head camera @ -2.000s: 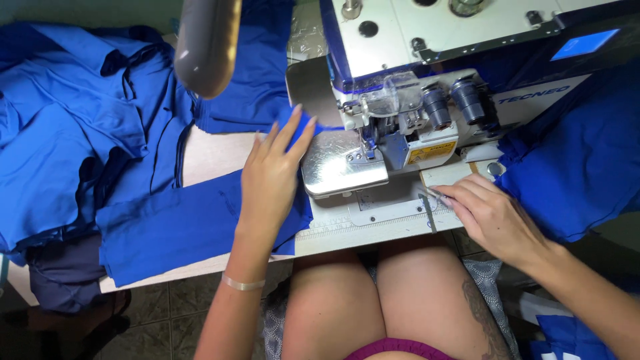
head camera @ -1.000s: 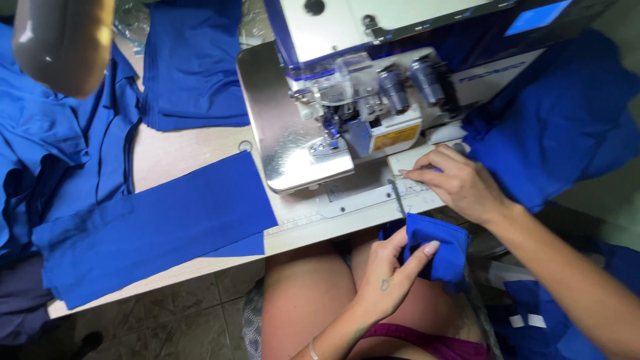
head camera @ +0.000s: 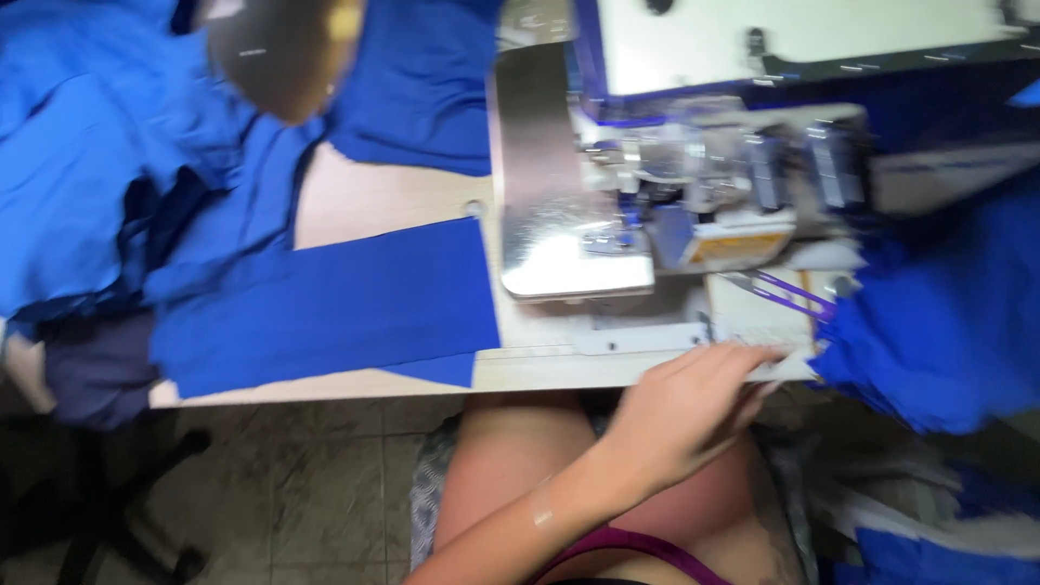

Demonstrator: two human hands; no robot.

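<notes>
My left hand, with a clear band on its wrist, is over the front edge of the sewing table, its blurred fingers bent to the right. Whether anything is between them cannot be told. Beyond the fingers, a small metal-tipped tool with purple arms, snips or tweezers, lies on the overlock machine's light bed. My right hand is out of view. A flat blue fabric panel lies left of the machine's metal plate, over another blue piece whose corner shows.
Heaped blue fabric covers the table's left side, with dark cloth hanging below. More blue fabric lies behind and right of the machine. A dark rounded lamp-like object is overhead. Blue and white pieces are low at right.
My right hand has left the view, and its tool now lies on the machine bed. The small blue piece in my left hand a second ago is out of sight; that hand has moved to the table edge.
</notes>
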